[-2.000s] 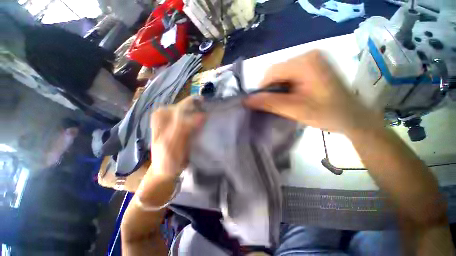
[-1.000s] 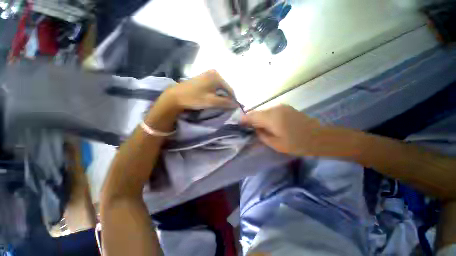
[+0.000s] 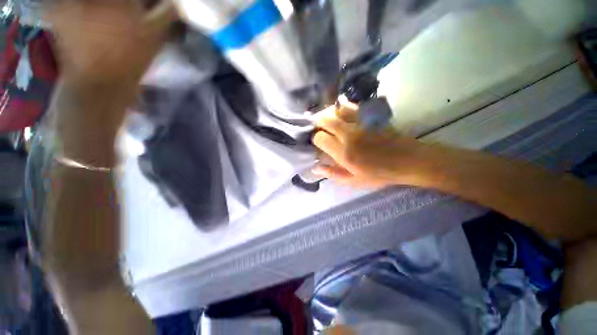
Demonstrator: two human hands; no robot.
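Note:
A light grey garment piece with dark bands point(image 3: 252, 167) lies bunched on the machine table, left of the needle area. My right hand point(image 3: 357, 147) holds its right end close under the sewing machine head point(image 3: 252, 33). The needle and presser foot are hidden or too blurred to tell. My left hand point(image 3: 111, 33) is raised at the upper left, large and blurred, cut by the top edge. Its fingers cannot be made out.
The cream machine bed point(image 3: 458, 78) lies right of my right hand. The table's front edge has a ruler strip point(image 3: 314, 232). Grey and blue-patterned cloth point(image 3: 393, 281) is in the lap below. A red bundle point(image 3: 29, 78) is at the upper left.
The garment piece has moved from above the front edge onto the table by the machine head. My left hand has left my right hand and moved up and left. The view has shifted.

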